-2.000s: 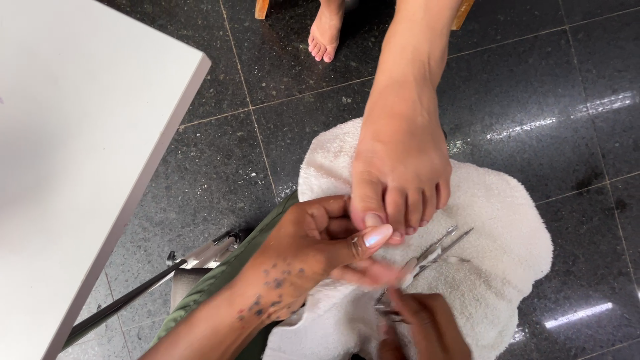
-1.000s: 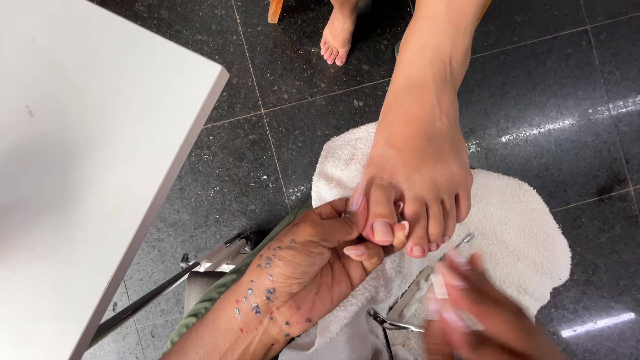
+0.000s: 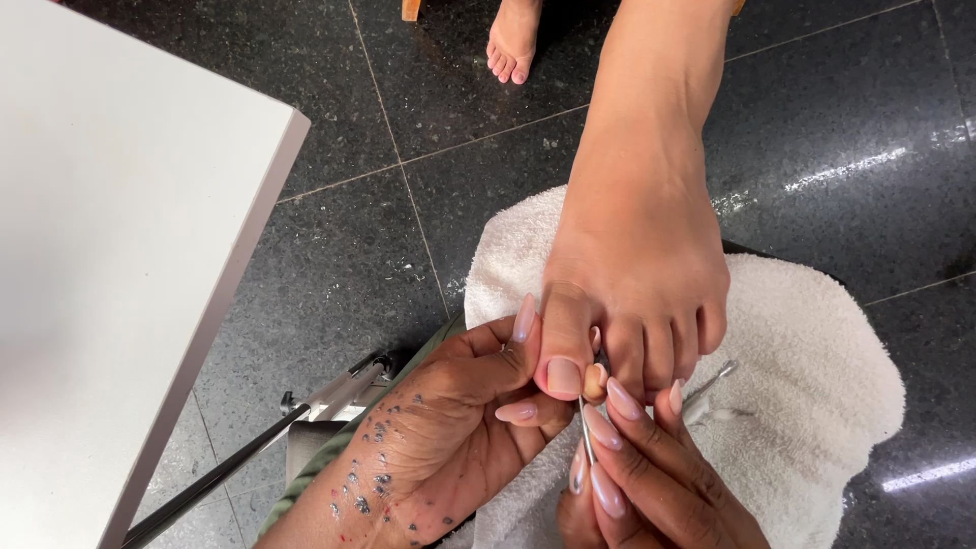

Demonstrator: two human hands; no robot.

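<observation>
Another person's bare foot rests on a white terry towel. My left hand grips its big toe from the side and below, with fingertips showing between the big toe and the second toe. In my right hand is a thin metal nail tool, pinched between thumb and fingers, its tip at the lower corner of the big toenail. Another metal tool lies on the towel just beyond my right fingers, partly hidden. Dark glittery smears mark my left wrist.
A white tabletop fills the left side, its corner pointing toward the foot. Below it runs a dark metal rod beside a grey padded piece. The person's other bare foot stands on dark floor tiles at the top.
My right hand, blurred and away from the toes a second ago, is now at the big toe with the thin tool. My left hand stays at the big toe.
</observation>
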